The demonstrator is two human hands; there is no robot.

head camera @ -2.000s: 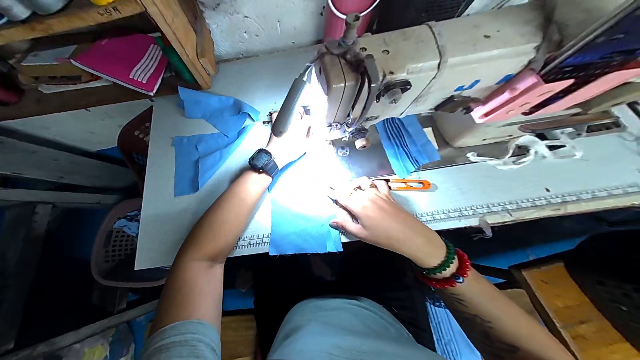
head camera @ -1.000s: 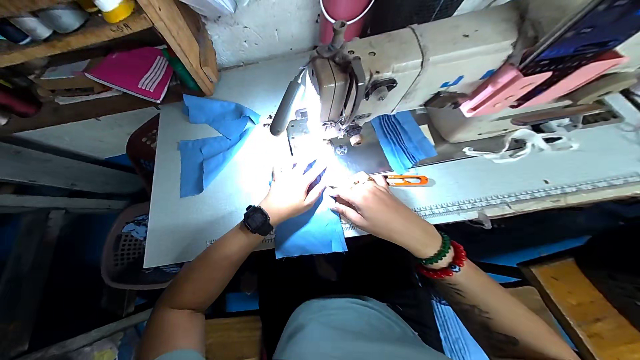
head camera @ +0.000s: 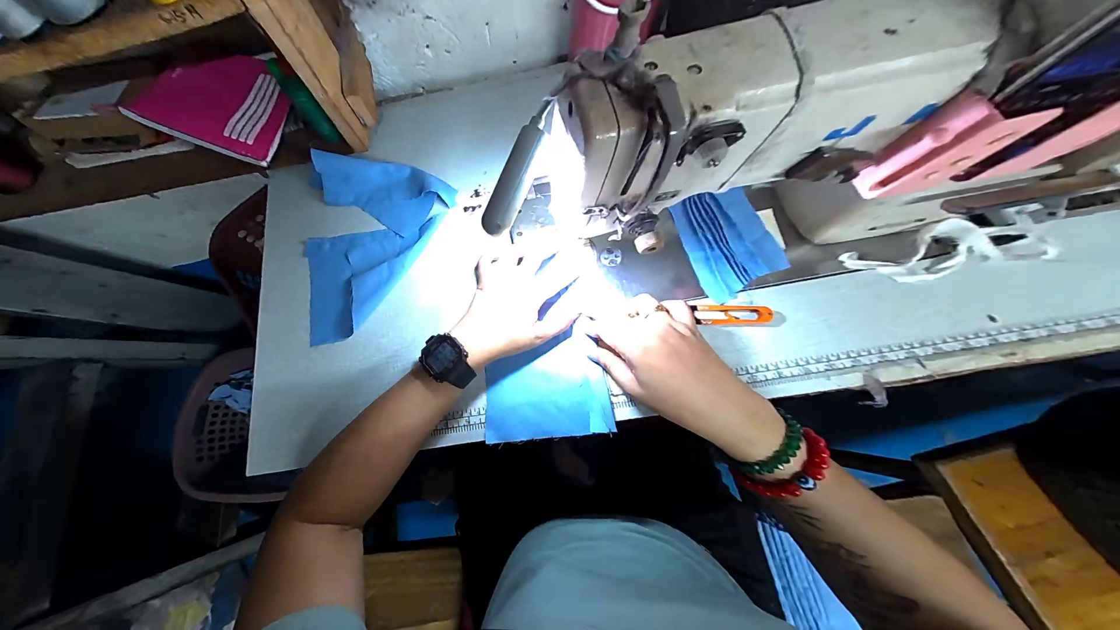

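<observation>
A blue fabric piece (head camera: 547, 394) runs from the sewing machine's needle area to the table's front edge. My left hand (head camera: 516, 302) lies on its upper part with fingers spread, just in front of the presser foot. My right hand (head camera: 647, 350) grips the fabric's right edge between thumb and fingers. Glare from the lamp washes out the needle and the fingertips. The industrial sewing machine (head camera: 700, 105) stands behind both hands. A folded stack of blue fabric (head camera: 726, 241) lies under its arm. Another blue fabric piece (head camera: 376, 236) rests at the left.
Right of my right hand lies an orange cutter (head camera: 735, 315). A measuring tape (head camera: 919, 346) runs along the table's front edge. White cord (head camera: 954, 249) and a pink holder (head camera: 936, 149) are at the right. A wooden shelf (head camera: 306, 70) stands back left, with a plastic basket (head camera: 214, 429) below the table's left side.
My left hand has moved from beside the needle area down onto the fabric, its fingers now spread. The right hand has stayed at the fabric's right edge.
</observation>
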